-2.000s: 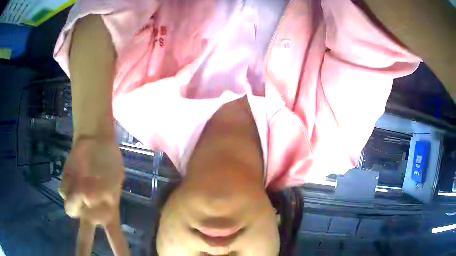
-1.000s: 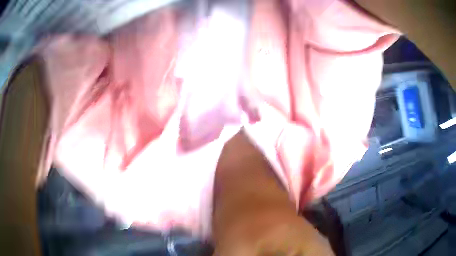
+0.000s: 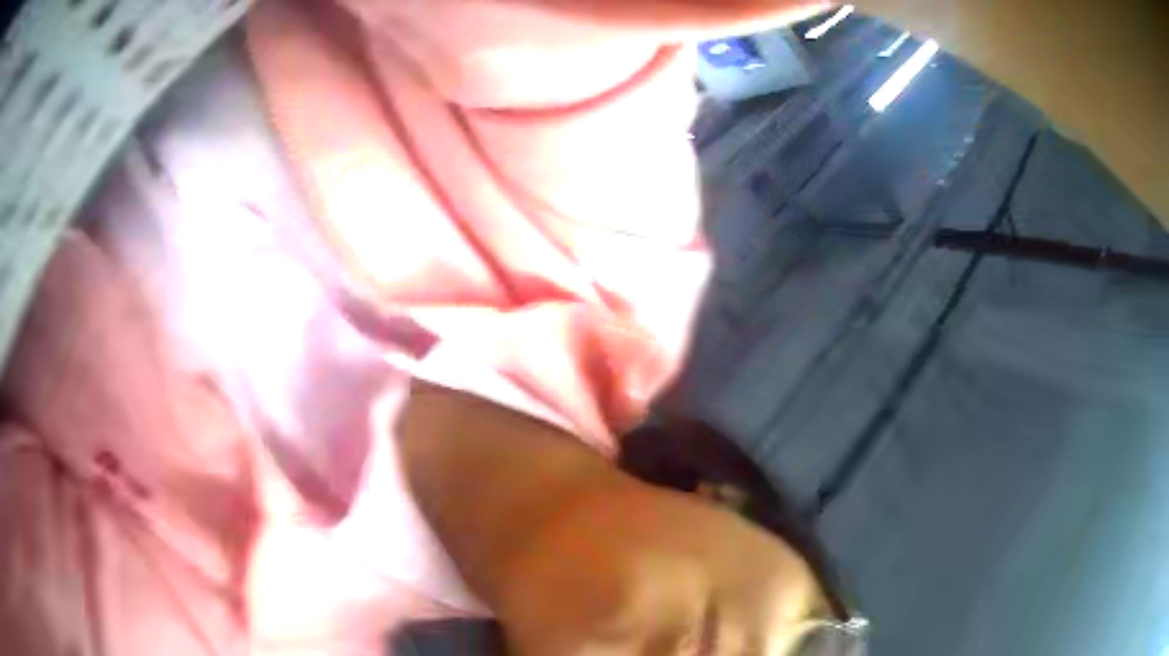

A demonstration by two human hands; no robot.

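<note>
The view is blurred and tilted. An off-white board with rows of small dark marks (image 3: 77, 128), probably a foam holding board, is cut off by the upper left edge. A person in a pink garment (image 3: 513, 167) fills the left and middle, with the neck and lower face below. A blurred bare forearm (image 3: 1070, 77) crosses the upper right corner; its hand is outside the picture. Neither my left hand nor my right hand shows, and no held part can be seen.
A grey ceiling or wall area (image 3: 1026, 423) with dark bars lies at the right. Bright strip lights (image 3: 904, 74) show at the upper right. A pale box-like panel with a blue mark (image 3: 750, 64) is at the top middle.
The camera has swung and tilted. The pink garment has shifted left, the marked board fills more of the upper left, and the hand with two extended fingers seen earlier is gone.
</note>
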